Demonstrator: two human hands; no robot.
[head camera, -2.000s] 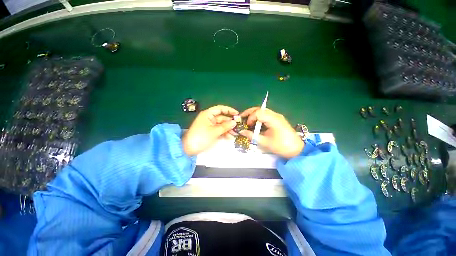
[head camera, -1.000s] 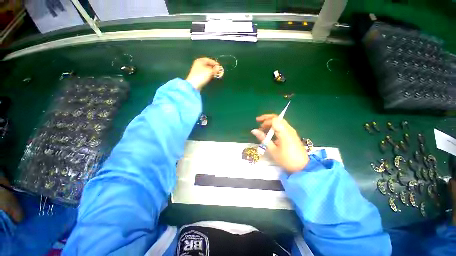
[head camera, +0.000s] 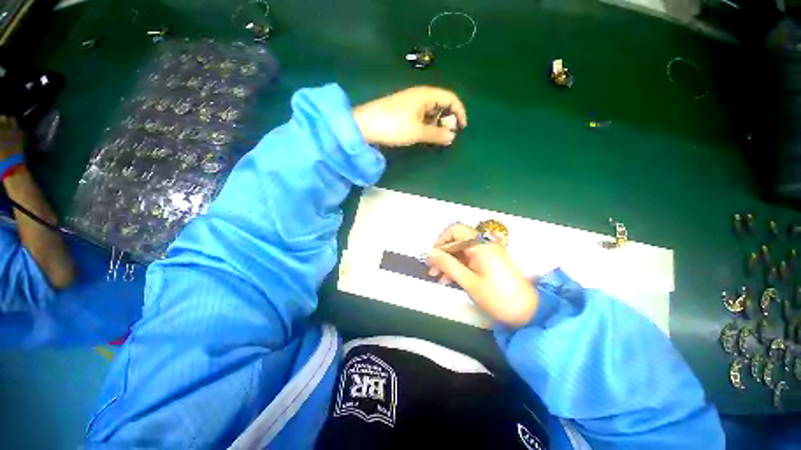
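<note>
My left hand is above the bench beyond the white pad, fingers curled around a small dark module with a white patch, mostly hidden by the fingers. My right hand is low over the pad's black strip. It holds slim, dark-looking tweezers pen-like, their tip near the strip. A gold round part lies on the pad just beyond the right hand. A small part lies at the pad's right far edge.
A module lies near a marked circle; another module and a tiny speck lie farther right. A clear blister tray is at left, curved parts at right. Another person's arm is at far left.
The view has shifted. My left hand has left a module by the circle and now holds another; the one that lay beyond the pad no longer shows there. My right hand has moved onto the strip.
</note>
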